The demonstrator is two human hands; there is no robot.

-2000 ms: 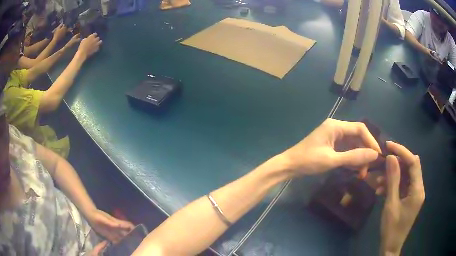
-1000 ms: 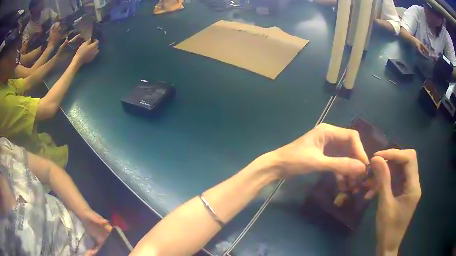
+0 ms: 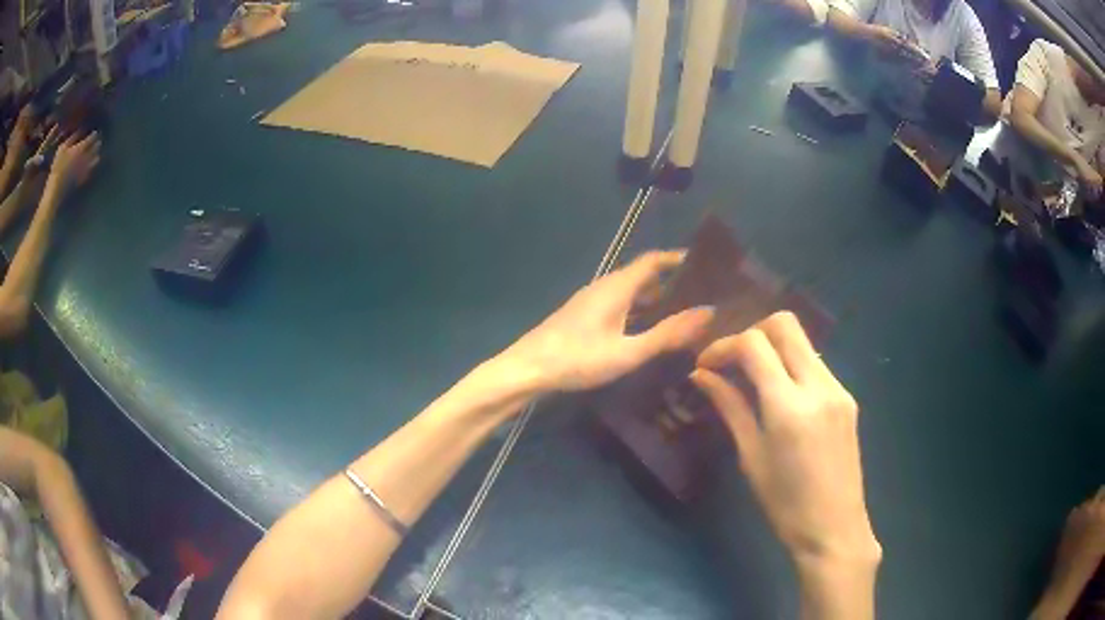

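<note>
An open dark box (image 3: 654,454) with its lid raised at the back lies on the dark green table, right of the pale seam. Something small and pale shows inside it, blurred. My left hand (image 3: 606,329) is at the box's raised lid, thumb and fingers apart, with no item visible between them. My right hand (image 3: 782,424) is over the box with thumb and index finger close together near its inside. Whether it pinches a small item is too blurred to tell.
A closed black box (image 3: 209,252) lies at left. A tan cardboard sheet (image 3: 424,99) lies beyond it. Cream rack uprights (image 3: 693,91) stand at the far middle. A black foam-lined box (image 3: 829,107) and other open boxes lie far right. People sit around the left and far right edges.
The view has turned right. My hands have moved apart from each other and down to the box; my left hand has opened and is at the lid.
</note>
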